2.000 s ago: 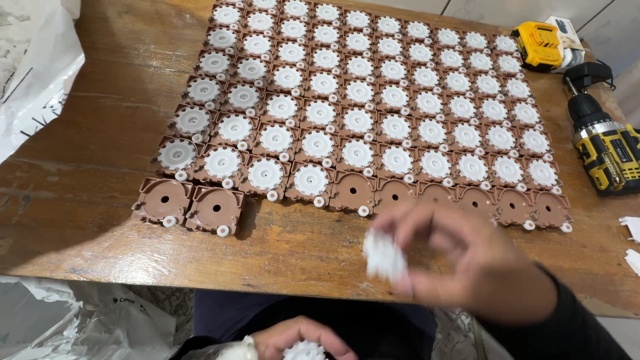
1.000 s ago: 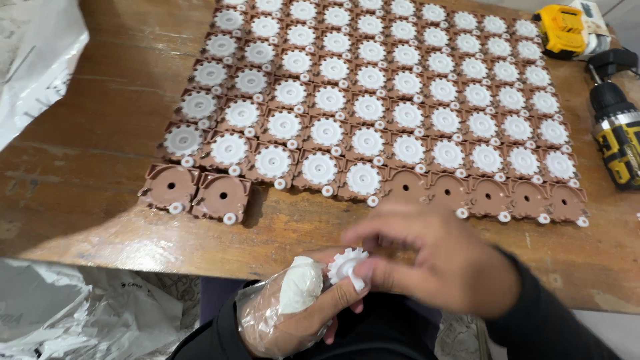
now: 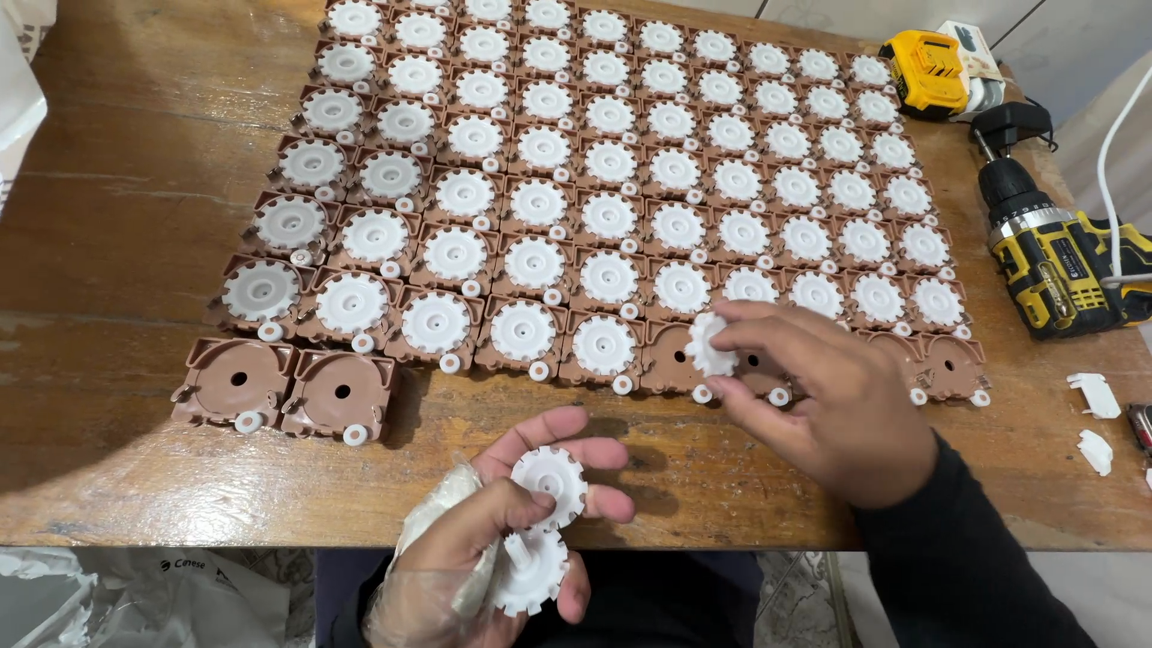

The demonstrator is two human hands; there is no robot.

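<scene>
Rows of brown plastic housings stand close together on the table, most with a white toothed plastic wheel inside. My right hand pinches a white toothed wheel by its edge, tilted, over a brown housing without a wheel in the front row. My left hand, with clear plastic film around its wrist and palm, holds two more wheels: an upper one under the thumb and a lower one with its stem showing. Two wheel-less housings stand at the front left.
At the right lie a yellow and black cordless drill, a yellow battery and white plastic scraps. White plastic bags are at the upper left and below the wooden table's front edge.
One second ago my hands were together at a wheel; my right hand is now over the front row with a wheel. The fifth front-row housing, without a wheel two seconds ago, holds one.
</scene>
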